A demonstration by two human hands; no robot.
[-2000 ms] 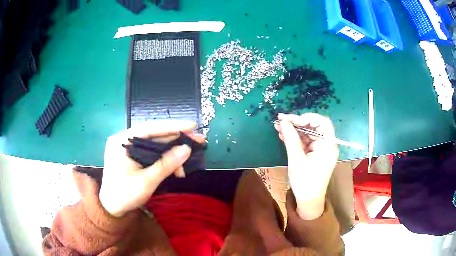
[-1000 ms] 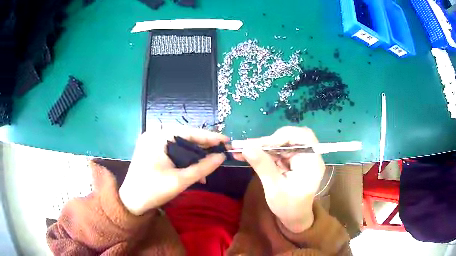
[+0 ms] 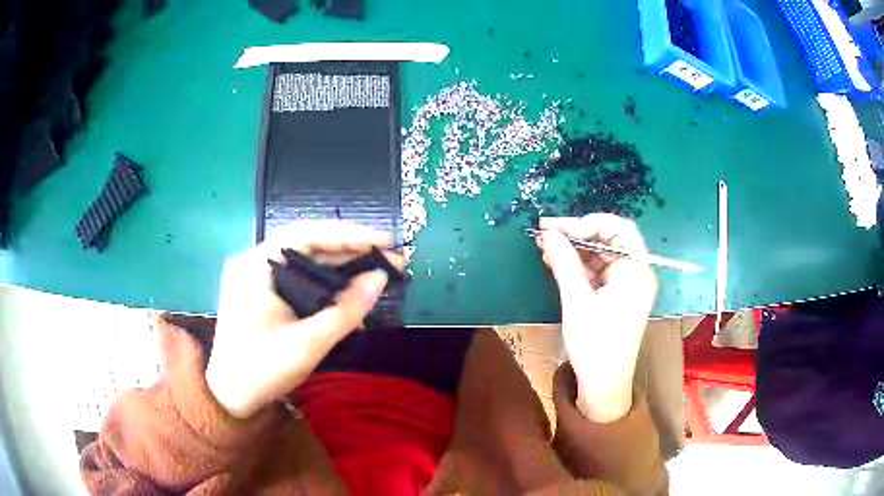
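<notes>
My left hand (image 3: 291, 320) holds a small fanned bunch of black strap pieces (image 3: 315, 283) at the bench's near edge, over the near end of the tray. My right hand (image 3: 603, 291) holds slim silver tweezers (image 3: 620, 253) like a pen, their tips at the near left edge of the pile of small black parts (image 3: 606, 172). I cannot tell whether the tips grip a part. The black sorting tray (image 3: 332, 160) has tight rows of metal inserts (image 3: 331, 92) at its far end. Its near end is hidden by my left hand. Loose metal inserts (image 3: 475, 136) lie right of the tray.
A small stack of straps (image 3: 111, 201) lies left of the tray, and a black heap (image 3: 39, 107) at far left. A white strip (image 3: 344, 53) crosses the tray's far edge. Blue bins (image 3: 678, 58) and a blue basket (image 3: 824, 44) stand at far right. A white stick (image 3: 722, 252) lies near right.
A second ago the tweezers were at the strap bunch in my left hand. My right hand has since moved right, to the black parts pile. My left hand keeps its hold. The whole view has shifted slightly.
</notes>
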